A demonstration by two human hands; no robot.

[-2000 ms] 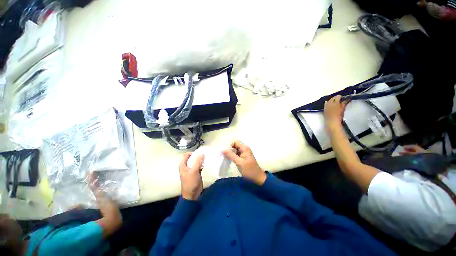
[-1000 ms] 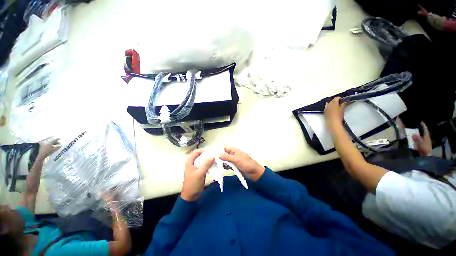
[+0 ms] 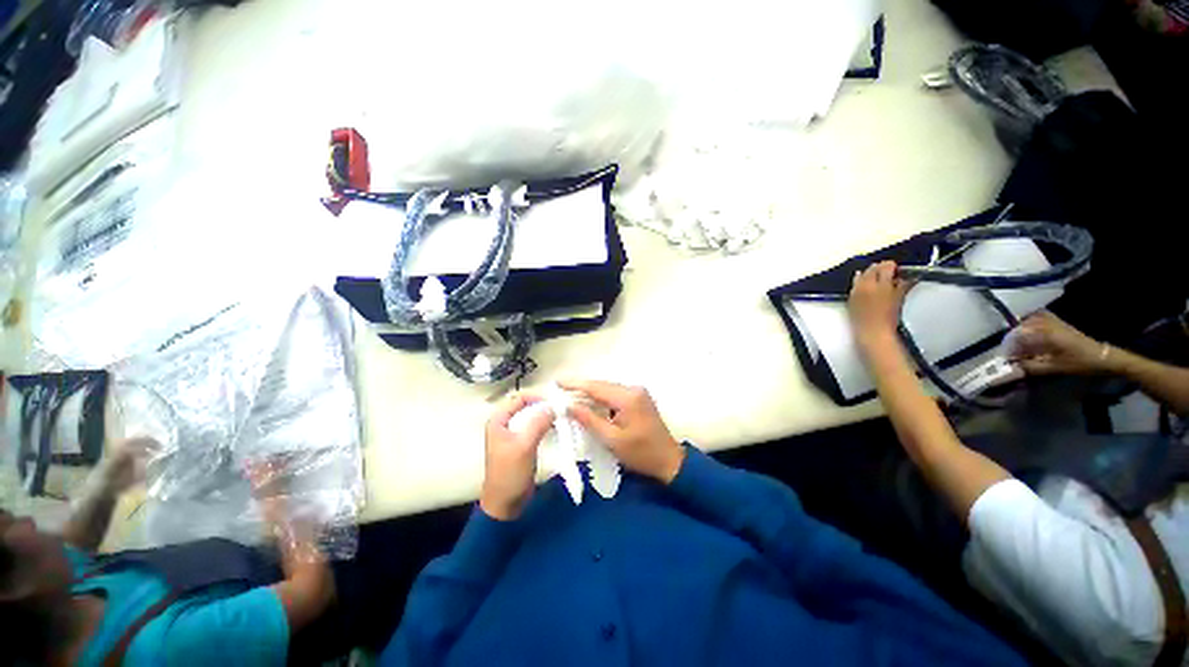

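A small white toothed-edge piece is held between my two hands at the table's front edge, its two pointed ends hanging down. My left hand pinches its left side. My right hand holds its right side, fingers curled over the top. The black-and-white handbag lies just beyond my hands, its film-wrapped handles facing me. A loose pile of white pieces lies to the right of the bag.
A red object stands at the bag's left corner. At the left, a person handles a clear polybag. At the right, another person's hands are on a second handbag. Puffy white material lies behind my bag.
My hands have stayed together while the white piece was turned and folded, its ends now closer together. The person at right now has both hands at their bag. The polybag has been lowered and flattened.
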